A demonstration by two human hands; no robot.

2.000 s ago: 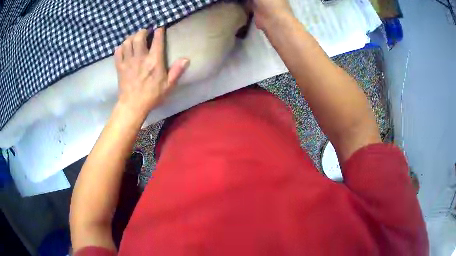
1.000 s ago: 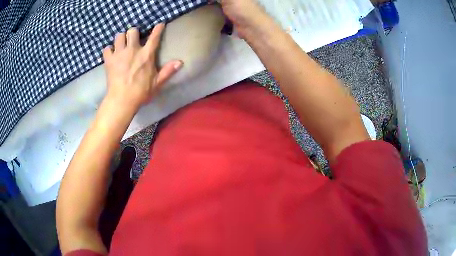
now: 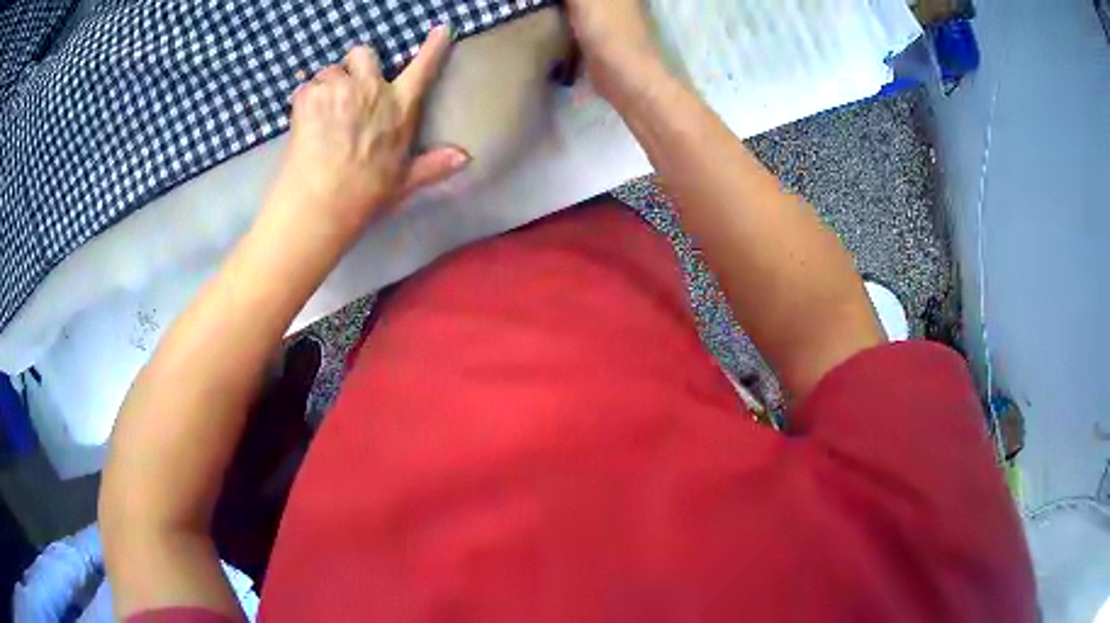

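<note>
The black-and-white gingham garment [image 3: 183, 91] lies over the cream padded pressing form [image 3: 487, 104] at the upper left, its straight edge running up to the right. My left hand [image 3: 353, 128] rests at this edge, palm down, with index finger and thumb spread. My right hand [image 3: 615, 43] is at the top edge of the picture, at the right end of the cloth edge. Its fingers are cut off and partly hidden, so its hold cannot be told. A small dark piece shows beside it on the form.
The white table cover [image 3: 779, 61] extends right of my right hand. The speckled floor [image 3: 870, 170] shows below it. A blue object [image 3: 956, 51] is at the upper right. A white round object [image 3: 886, 313] is near my right elbow. Pale blue cloth [image 3: 61, 578] is at the lower left.
My left hand has shifted slightly right along the edge, its fingers more bent. My right hand moved left, then slightly back right. Pale blue cloth has appeared at the lower left.
</note>
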